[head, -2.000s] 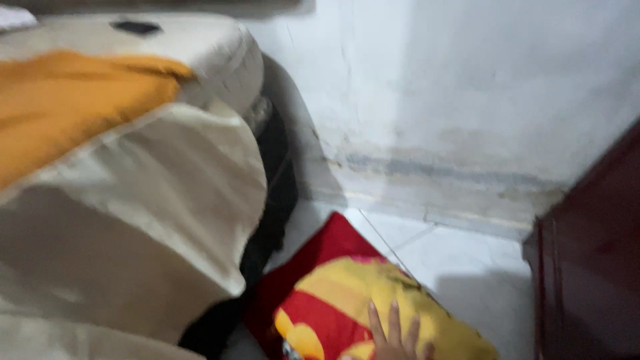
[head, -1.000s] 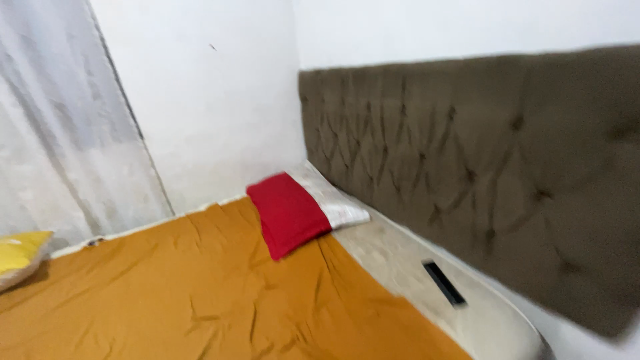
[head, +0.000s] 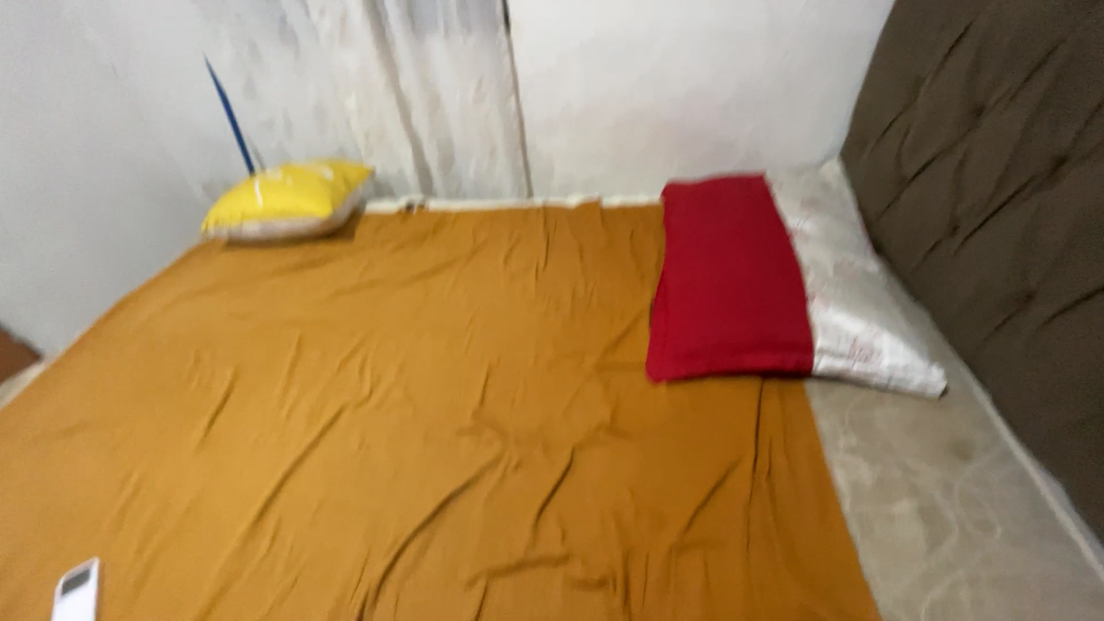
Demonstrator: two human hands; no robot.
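Observation:
Neither my left hand nor my right hand shows in the head view. An orange-brown bedsheet with many wrinkles covers most of the mattress, whose pale surface is bare along the right side. A red and white pillow lies flat at the upper right, its red part on the sheet and its whitish part toward the headboard. At the far left corner sits a yellow cushion with a pale underside. A white object with a dark panel, perhaps a remote control, lies on the sheet at the lower left.
A brown tufted headboard rises along the right side. Behind the bed are a white wall and a pale curtain. A thin blue object stands against the wall behind the yellow cushion.
The view has swung from the floor beside the bed to across its top. A hand at a yellow and red pillow on the floor, visible two seconds ago, is out of view.

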